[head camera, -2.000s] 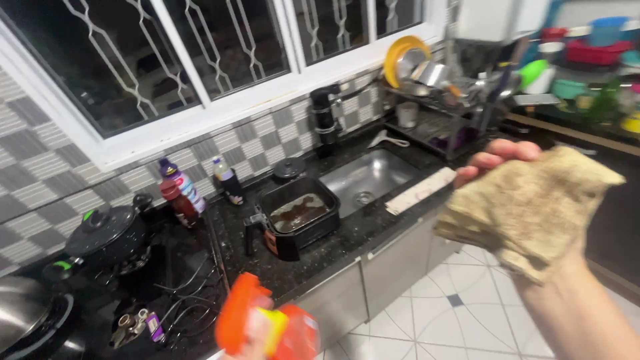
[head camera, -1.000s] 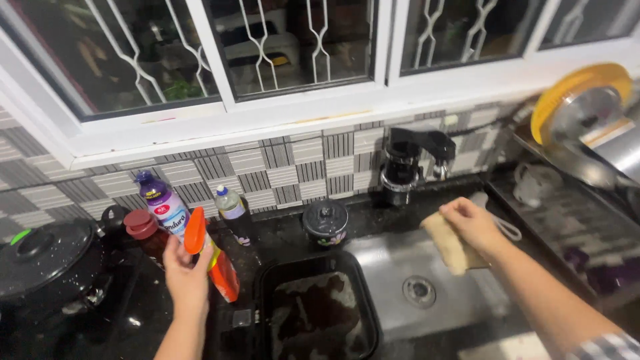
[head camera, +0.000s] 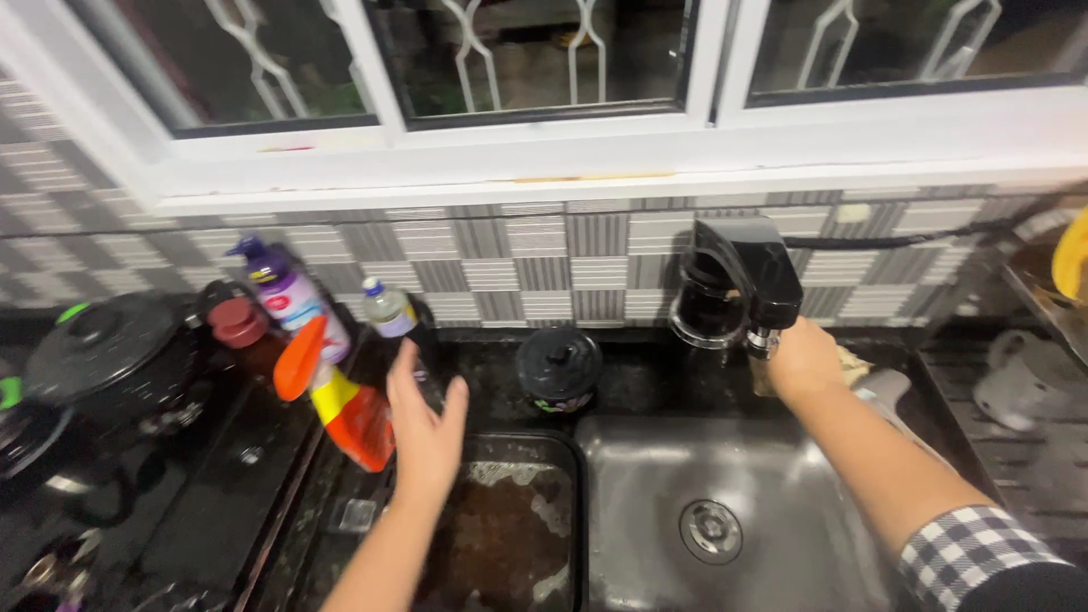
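My left hand (head camera: 427, 429) has its fingers apart and holds nothing, just right of an orange spray bottle (head camera: 344, 408) with a yellow neck. A bottle with a blue cap (head camera: 388, 310) stands just beyond that hand. Behind the sink, my right hand (head camera: 807, 361) is beside the black faucet (head camera: 748, 272), on a beige cloth (head camera: 852, 365) that shows past the fingers. My fingertips are partly hidden, so the grip on the cloth is not fully seen. Below my left hand lies a black basket pan (head camera: 510, 527) with brownish liquid and suds, left of the steel sink (head camera: 663, 467).
A small black lidded pot (head camera: 558, 365) stands behind the pan. Purple pump bottle (head camera: 293, 293) and red-capped bottle (head camera: 238, 323) stand at the left, near a black pot (head camera: 106, 348) on the stove. A dish rack (head camera: 977, 425) with a grey mug (head camera: 1020, 382) is at the right.
My left hand has let go of the orange spray bottle, which now stands on the counter. My right hand has moved with the cloth from over the sink to the counter behind it.
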